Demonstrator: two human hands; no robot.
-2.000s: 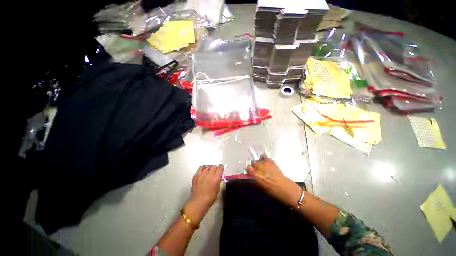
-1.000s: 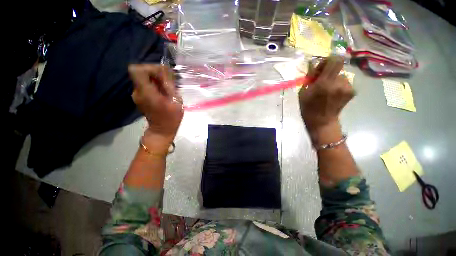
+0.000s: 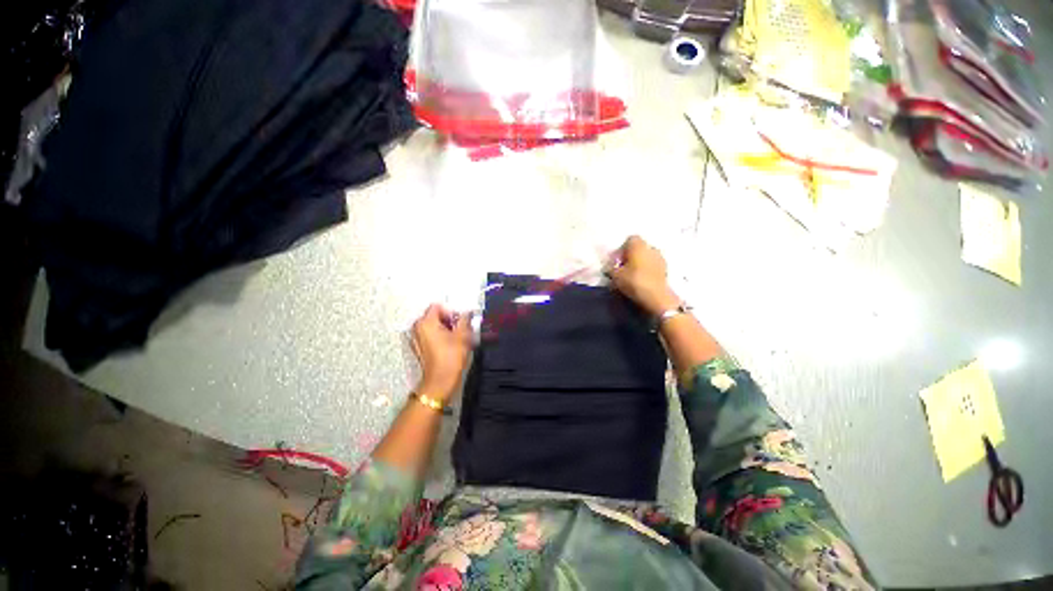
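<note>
Folded dark trousers (image 3: pixel 566 387) lie as a dull square on the table in front of me. A clear polybag with a red edge (image 3: pixel 537 303) is stretched between my hands across the top of the trousers, and the rest of it is hard to make out. My left hand (image 3: pixel 445 346) grips one corner at the trousers' upper left. My right hand (image 3: pixel 642 275) grips the other corner at their upper right. A stack of empty polybags (image 3: pixel 508 58) with red edges lies beyond my hands.
A pile of unfolded dark trousers (image 3: pixel 219 150) covers the table's left. At right are yellow paper slips (image 3: pixel 797 52), bags with red edges (image 3: pixel 964 87), a yellow slip (image 3: pixel 958 421) and scissors (image 3: pixel 1003 491). A small tape roll (image 3: pixel 685 52) is at the far edge.
A second ago both hands held the bag's red edge raised beyond the trousers, wide apart. Now they are lower, closer together, and the bag edge is over the trousers' top.
</note>
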